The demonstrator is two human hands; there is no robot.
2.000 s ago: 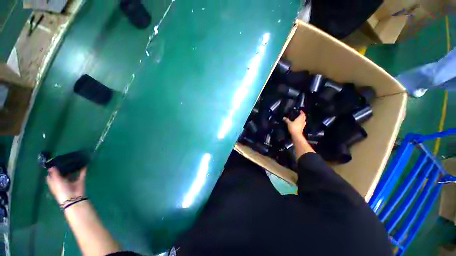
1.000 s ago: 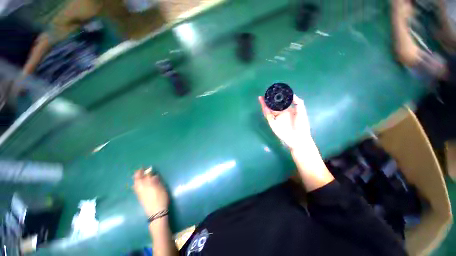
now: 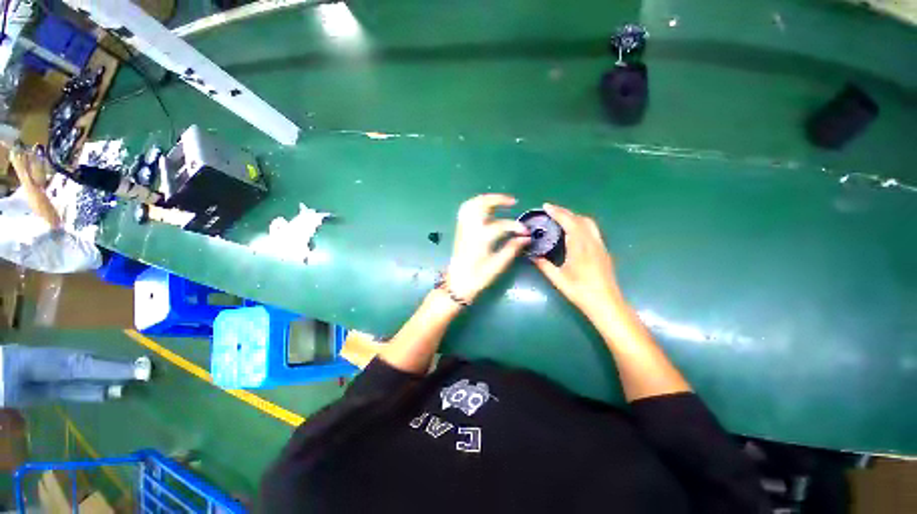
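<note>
A black cylindrical housing point(image 3: 545, 237) is held upright over the green bench, its round recessed end facing up. My right hand point(image 3: 583, 256) is wrapped around its right side. My left hand point(image 3: 488, 246) is at its left side, with fingertips at the centre of the recessed end; whether they pinch a small insert there is hidden. A small black insert point(image 3: 434, 238) lies loose on the bench, left of my left hand.
Housings stand on the far belt point(image 3: 624, 92) and lie at right point(image 3: 843, 117). A white scrap point(image 3: 295, 233), a black boxy device point(image 3: 213, 181) and a white metal upright point(image 3: 201, 75) are at left. Blue stools point(image 3: 241, 347) and a blue trolley point(image 3: 141, 472) are below; other people are at far left.
My left hand has come up from the bench to the housing in my right hand. The view has turned left, bringing in the device and stools; the housing carton has mostly left view.
</note>
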